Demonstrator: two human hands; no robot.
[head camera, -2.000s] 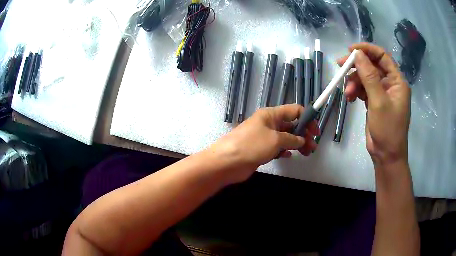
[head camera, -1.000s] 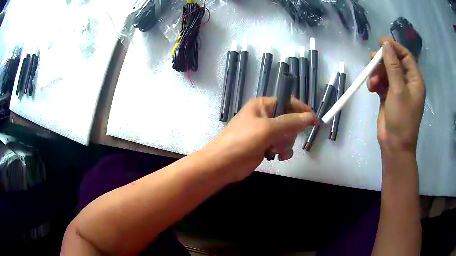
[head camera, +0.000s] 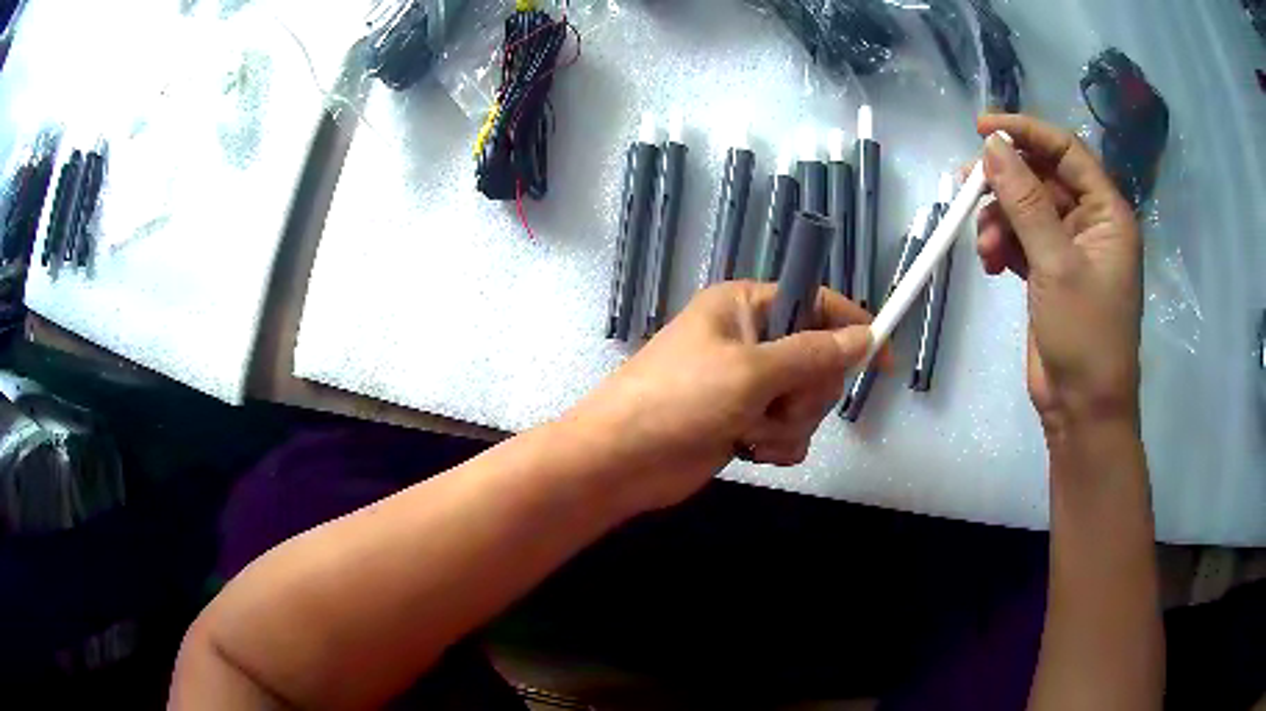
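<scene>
My left hand (head camera: 750, 368) is closed around a dark tube (head camera: 801, 271) whose open end points up. Its thumb and finger also touch the lower end of a white rod (head camera: 923, 257). My right hand (head camera: 1062, 257) pinches the upper end of that rod, which is fully out of the tube and slants between the hands. Several dark tubes (head camera: 668, 236) with white tips lie in a loose row on the white foam behind my left hand. Two more tubes (head camera: 932, 320) lie at a slant under the rod, partly hidden.
A black coiled cable (head camera: 521, 125) with yellow ends and a thin red wire lies behind the row. Bagged black cables (head camera: 833, 35) lie at the back, another black bundle (head camera: 1127, 132) at right. A left table (head camera: 167, 299) bears more dark tubes (head camera: 72, 208) beyond a gap.
The white rod has come fully out of the tube. Since one second ago, my right hand has moved left, bringing the rod's lower end to my left thumb and finger.
</scene>
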